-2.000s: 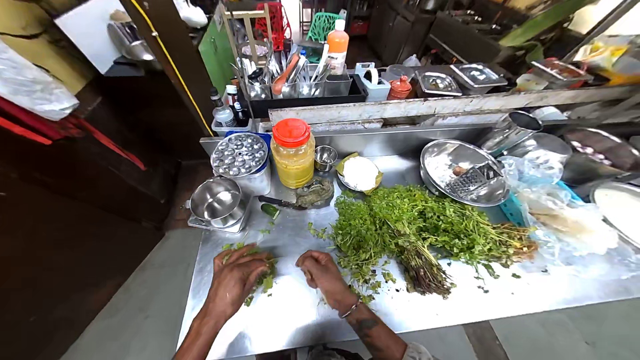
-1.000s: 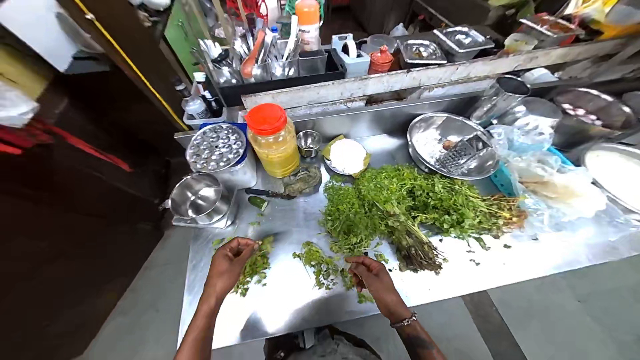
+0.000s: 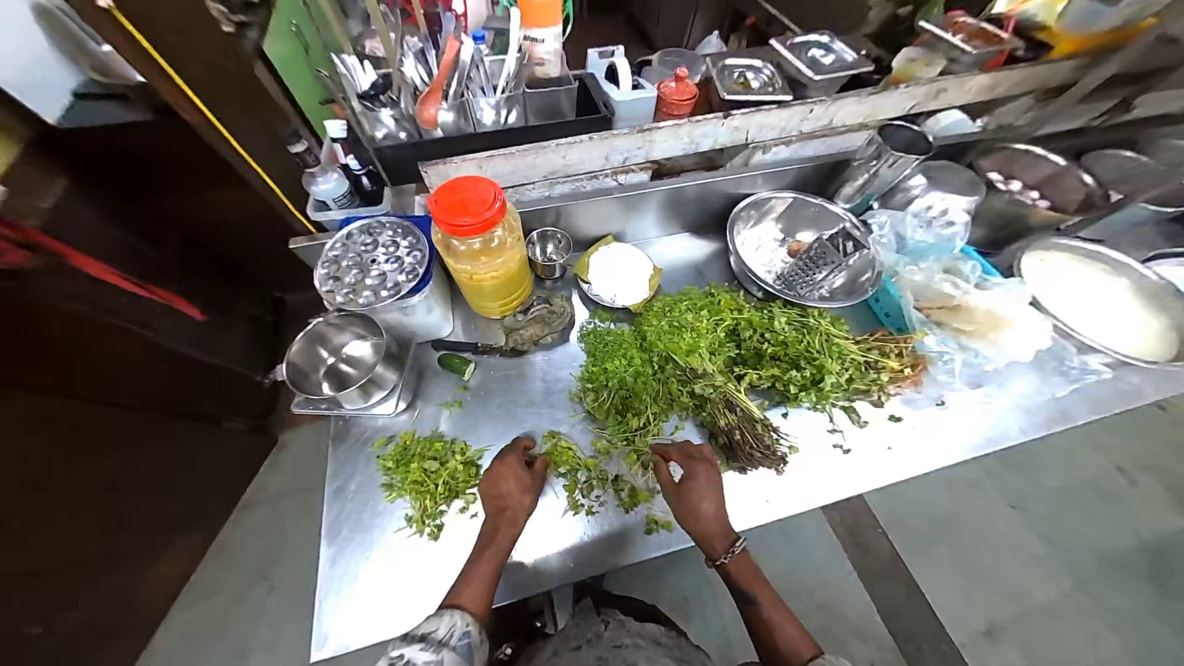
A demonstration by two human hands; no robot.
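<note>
A large heap of fresh herbs with stems and roots [image 3: 740,356], looking like coriander, lies across the steel table. My left hand [image 3: 514,476] rests between a small pile of picked leaves [image 3: 430,476] and a loose middle bunch of leaves [image 3: 583,476], its fingertips close to that bunch. My right hand [image 3: 689,481], with a bracelet at the wrist, has thumb and fingers pinched at thin stems by the heap's near edge; how firmly it holds them is unclear. A cut cucumber piece [image 3: 456,366] and a black-handled knife [image 3: 472,348] lie farther back.
Behind stand a red-lidded jar [image 3: 481,250], a steel cup [image 3: 548,252], a bowl of white food [image 3: 620,274] and a steel bowl with a grater [image 3: 803,248]. A steel pot [image 3: 340,359] sits at the left. Plastic bags [image 3: 971,310] lie at the right.
My left hand has moved right, away from the left leaf pile to the middle bunch. My right hand is now at stems by the heap's edge. The view has shifted.
</note>
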